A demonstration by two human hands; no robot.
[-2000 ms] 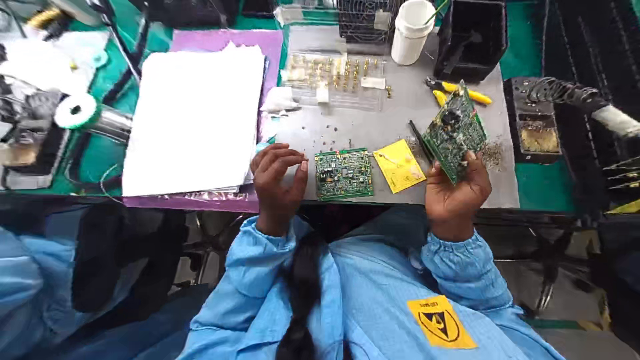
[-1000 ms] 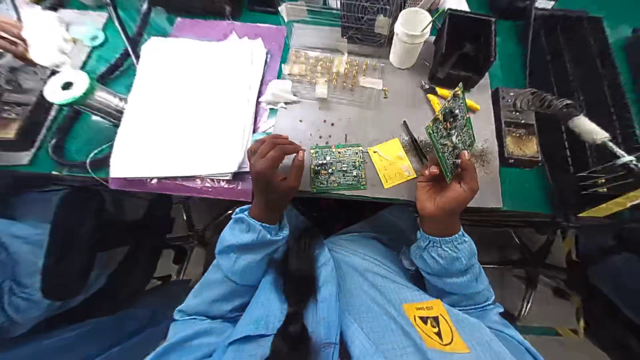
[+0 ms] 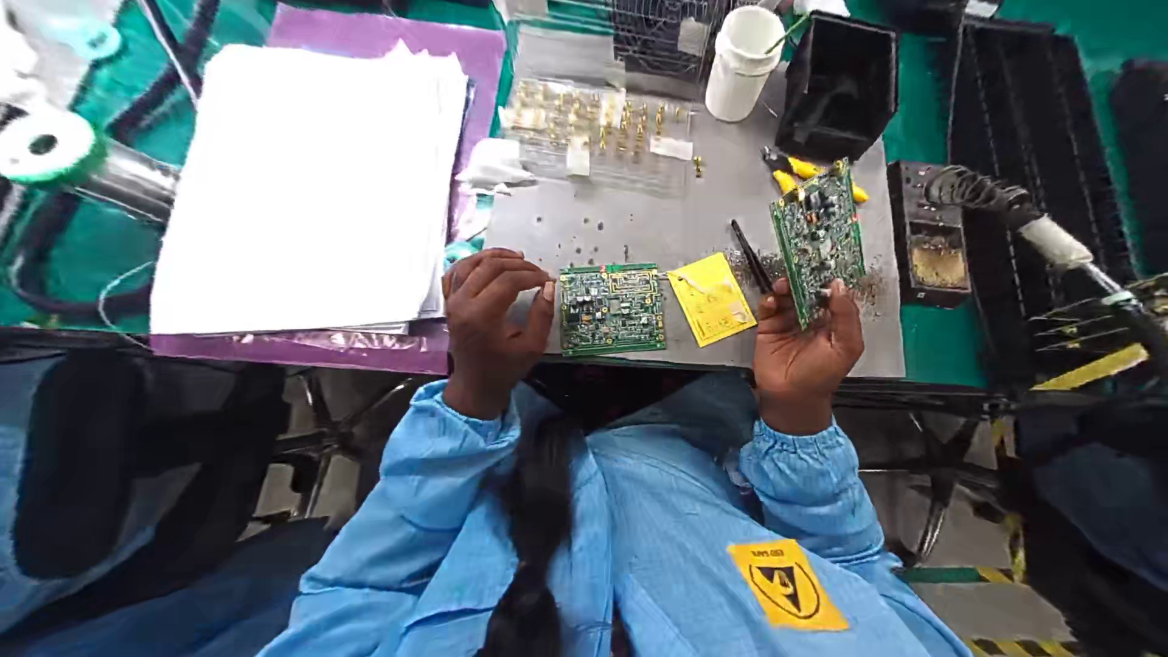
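My right hand grips a green printed circuit board by its lower edge, the board tilted up from the bench. A second green circuit board lies flat on the grey mat, near its front edge. Beside its left edge rests my left hand, fingers bent and apart, holding nothing. Between the boards lies a yellow card with a small white item on it. Black tweezers lean beside my right hand; whether the fingers touch them I cannot tell.
Yellow-handled pliers, a black bin and a white plastic bottle stand behind the raised board. Brass parts fill a clear tray. White papers and a solder reel lie left. A soldering iron and its holder are right.
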